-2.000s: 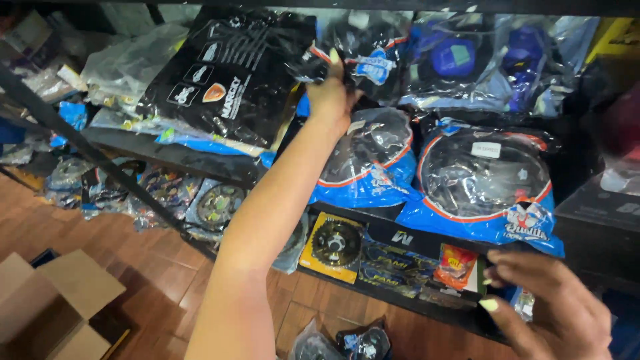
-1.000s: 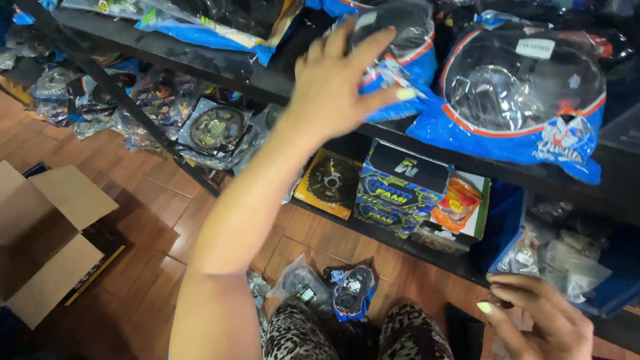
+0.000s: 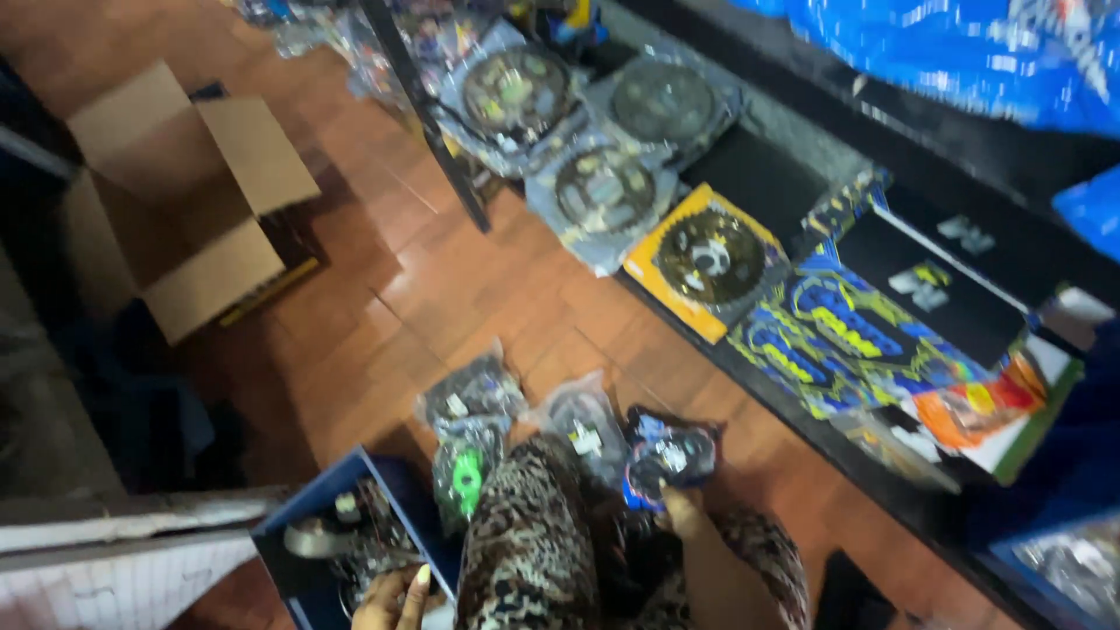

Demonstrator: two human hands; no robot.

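Observation:
My right hand [image 3: 687, 512] reaches down between my knees, its fingertips at the near edge of a clear and blue plastic bag with a dark part [image 3: 672, 459] inside. Whether the fingers close on it is unclear. My left hand [image 3: 394, 602] is at the bottom edge of the view, by the wall of a blue bin [image 3: 407, 516] that holds bagged metal parts [image 3: 350, 542]. Its grip is partly cut off. On the floor lie a bag with a grey part [image 3: 584, 429], a bag with a bright green part [image 3: 468, 477] and another bag of dark parts [image 3: 472, 389].
An open cardboard box [image 3: 188, 201] stands on the tiled floor at left. On the low black shelf [image 3: 787, 420] are bagged sprockets [image 3: 604, 188], a sprocket on yellow card [image 3: 713, 258] and patterned boxes [image 3: 840, 324]. Blue bags [image 3: 945, 61] lie higher up.
My left hand has come away from the bagged parts on the upper shelf and down to the blue bin. My right hand has moved to the bag by my knees. The view has tilted down.

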